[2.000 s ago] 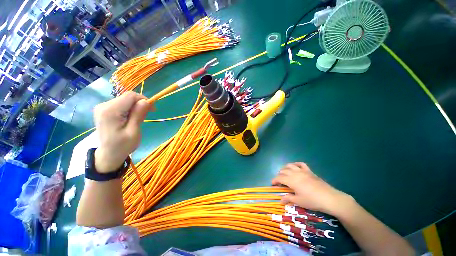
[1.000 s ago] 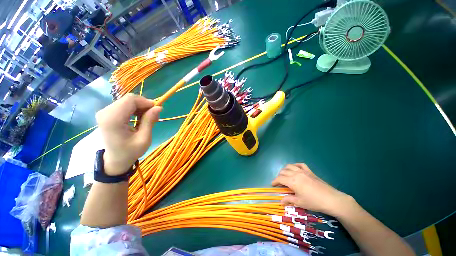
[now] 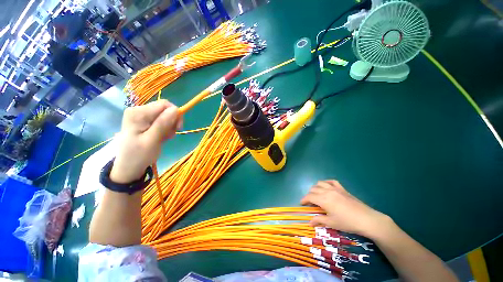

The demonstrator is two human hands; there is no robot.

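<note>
My left hand (image 3: 150,129) is shut on one orange cable (image 3: 193,102) and holds it raised. Its fork terminal (image 3: 247,61), red sleeve (image 3: 233,74) and white sleeve (image 3: 217,85) point up and right, just above the heat gun's nozzle. The yellow and black heat gun (image 3: 270,157) lies on the table, nozzle up and left. My right hand (image 3: 343,208) lies on the near cable bundle (image 3: 237,232), close to its red sleeves and terminals; whether it grips any cable is hidden.
The middle cable bundle (image 3: 190,175) lies beside and behind the gun, the far cable bundle (image 3: 193,59) at the back. A pale-green fan (image 3: 392,39), a green roll (image 3: 303,52) and a black cord (image 3: 315,82) are beyond. A plastic bag (image 3: 58,220) lies left. A person (image 3: 63,52) is far left.
My left hand has moved right with the cable, and its terminal end has shifted right, now just above the nozzle. My right hand and the gun have hardly moved.
</note>
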